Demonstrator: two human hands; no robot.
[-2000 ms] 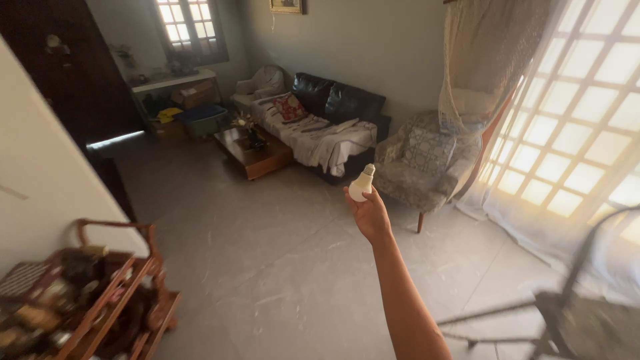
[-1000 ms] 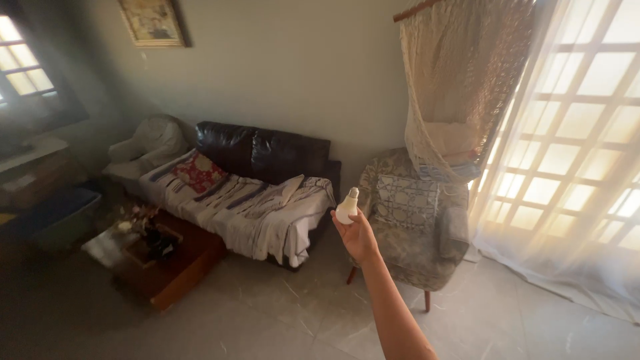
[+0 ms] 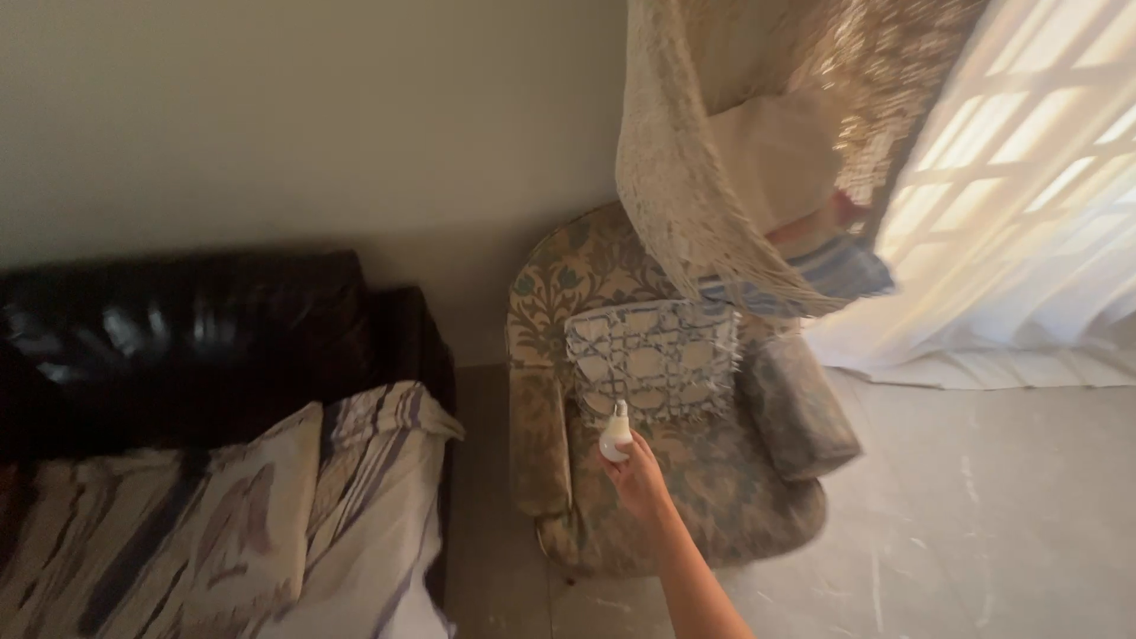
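Note:
My right hand [image 3: 637, 479] reaches up from the bottom edge, its fingers shut on the rounded white end of a light bulb [image 3: 615, 435]. The bulb is upright, with its metal base at the top. Behind it, as seen from here, stand a floral upholstered armchair [image 3: 701, 497] and a blue-and-white patterned cushion [image 3: 657, 355] with fringed edges. My left hand is not in view.
A dark leather sofa [image 3: 177, 337] with a striped cover [image 3: 373, 524] and a pale cushion [image 3: 257, 515] is at left. A hanging woven hammock [image 3: 657, 169] holding fabric droops over the armchair. Right are a sheer curtain [image 3: 1003, 311], gridded window and tiled floor [image 3: 958, 515].
The view has swung right and come much closer to the armchair and the sofa's end. My right hand still holds the light bulb.

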